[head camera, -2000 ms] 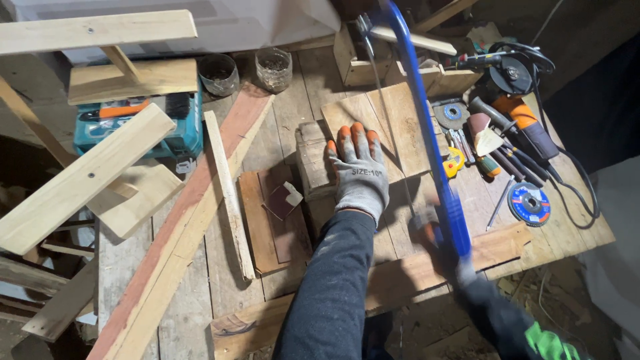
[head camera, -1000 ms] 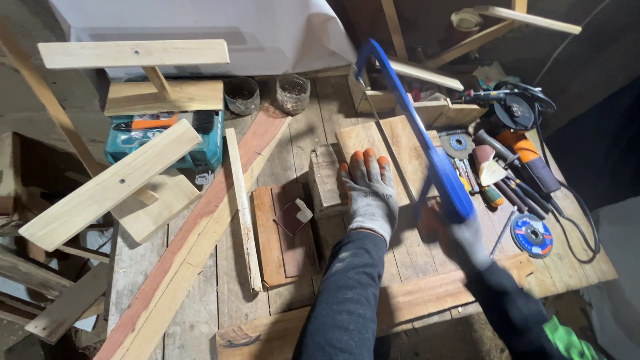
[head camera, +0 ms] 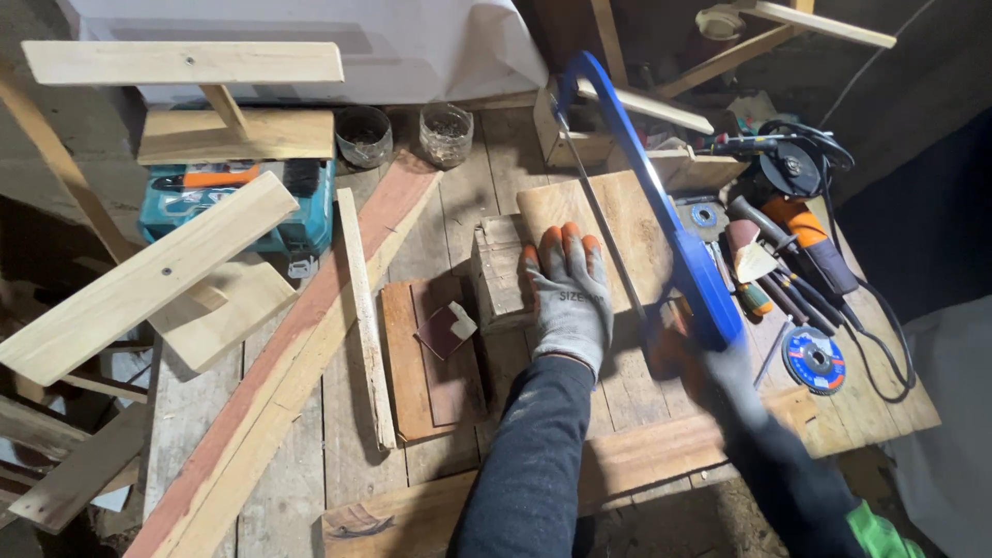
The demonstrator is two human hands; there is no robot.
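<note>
My left hand (head camera: 573, 298), in a grey work glove with orange fingertips, lies flat with its fingers on a light wooden board (head camera: 554, 205). That board rests partly on a rough wooden block (head camera: 500, 271). My right hand (head camera: 701, 364), gloved and blurred by motion, grips the handle end of a blue-framed bow saw (head camera: 647, 178). The saw's thin blade lies across the board, just right of my left hand, and more of the board shows between blade and frame. The blade's lower end is close to my right hand.
An angle grinder (head camera: 806, 225), hand tools and a flap disc (head camera: 814, 359) lie at the right. Left are a teal toolbox (head camera: 232, 209), T-shaped wooden pieces (head camera: 155, 271) and a long reddish beam (head camera: 310, 333). Sandpaper (head camera: 446, 331) lies on boards; two cut plastic cups (head camera: 446, 136) stand behind.
The saw stays in my right hand, its frame and blade over the board in all frames. My left hand stays on the board. The view has shifted somewhat.
</note>
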